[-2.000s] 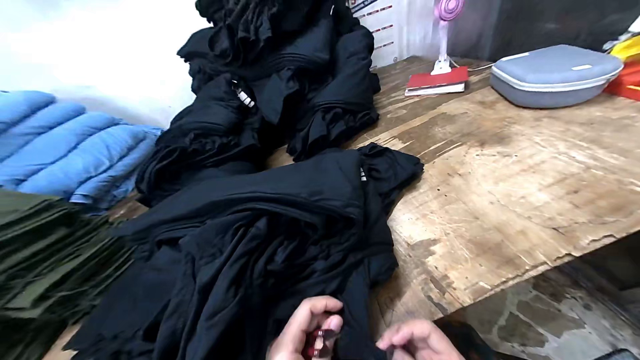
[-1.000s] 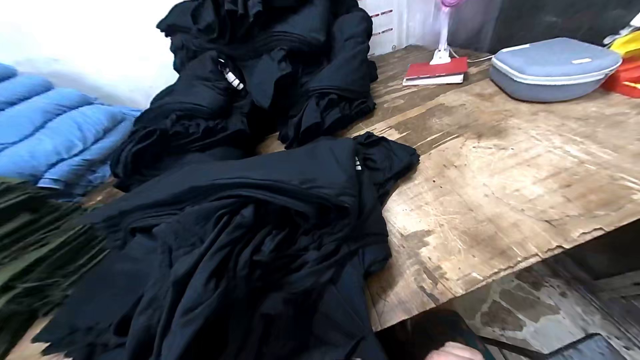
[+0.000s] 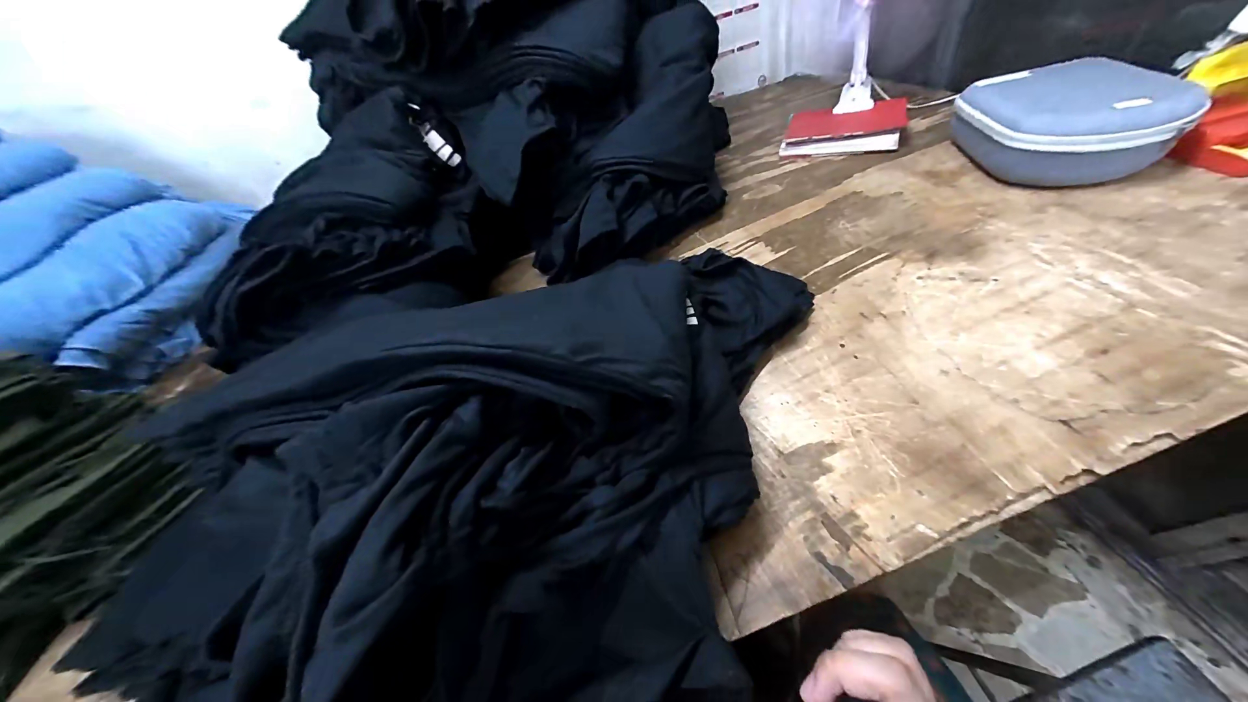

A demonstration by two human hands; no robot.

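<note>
A heap of black garments [image 3: 507,390] lies over the near left part of the worn wooden table [image 3: 975,322], with its folds spilling to the bottom of the view. Behind it rises a taller pile of black garments [image 3: 565,58], where a small white tag shows. One hand, by its place my right hand [image 3: 868,668], is at the bottom edge, just off the table's front edge and right of the near heap. Its fingers look curled, and most of it is cut off, so what it holds cannot be told. My left hand is not in the frame.
Stacked blue folded garments [image 3: 107,253] and dark green cloth [image 3: 68,497] stand at the left. At the back are a red book [image 3: 846,122] under a small pink-and-white stand and a grey zipped case [image 3: 1077,122] beside red and yellow items. A dark seat [image 3: 1131,673] is below the table edge.
Two seconds ago both hands were at the near heap's lower right edge, a small red item at the left one. The left hand has left the view; the right has moved lower.
</note>
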